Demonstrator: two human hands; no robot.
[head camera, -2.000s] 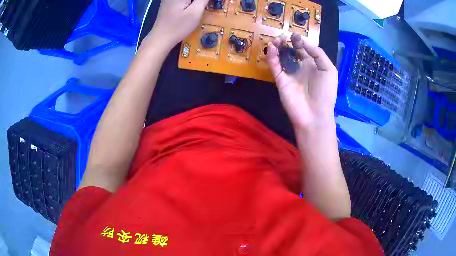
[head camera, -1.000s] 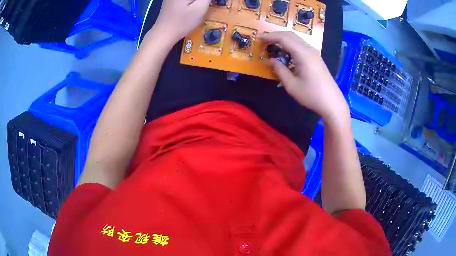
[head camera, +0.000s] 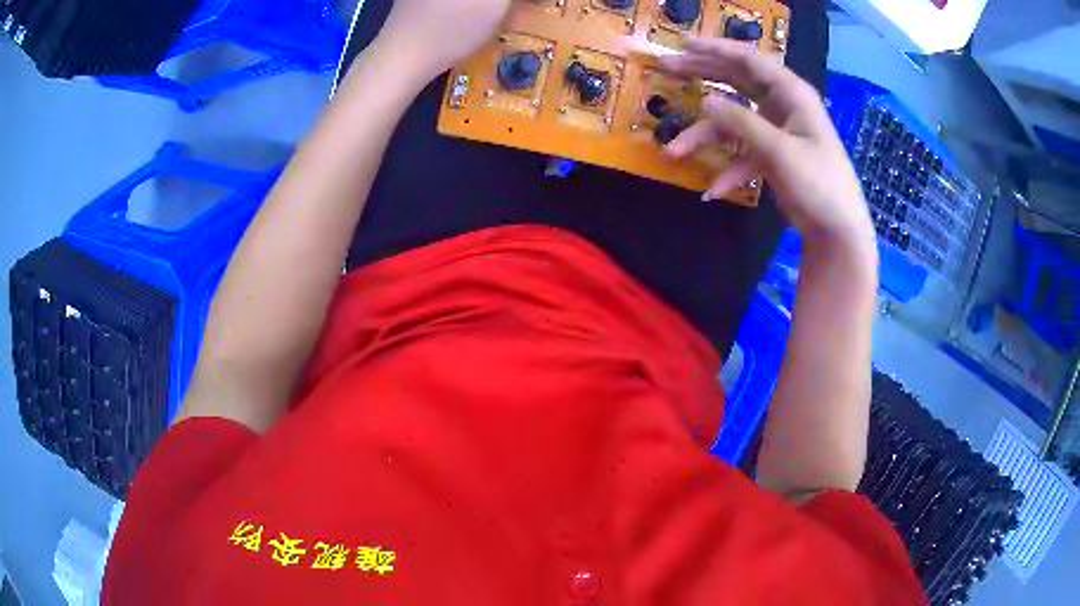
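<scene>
The orange fixture (head camera: 557, 133) lies on my dark-trousered thighs. Black lens assemblies sit in its nests; one stands in the near row at the left (head camera: 519, 71), and the one beside it (head camera: 586, 81) looks tilted. Another lens assembly (head camera: 666, 113) is in the third near nest, just left of my right fingertips. My right hand (head camera: 770, 130) is over the fixture's near right part with its fingers apart, covering the last near nest; I see nothing held in it. My left hand (head camera: 456, 26) is at the fixture's far left edge, its fingers cut off by the frame's top.
Blue stools (head camera: 178, 219) stand at both sides. Stacks of black trays stand at the left (head camera: 89, 355), far left (head camera: 107, 36) and lower right (head camera: 936, 474). A lens tray (head camera: 912, 178) rests on the right stool. White equipment (head camera: 918, 30) is at the top right.
My right hand has opened from the third near nest and moved right. The lens assembly it held is now in that nest. The fixture appears slightly higher and further right in view.
</scene>
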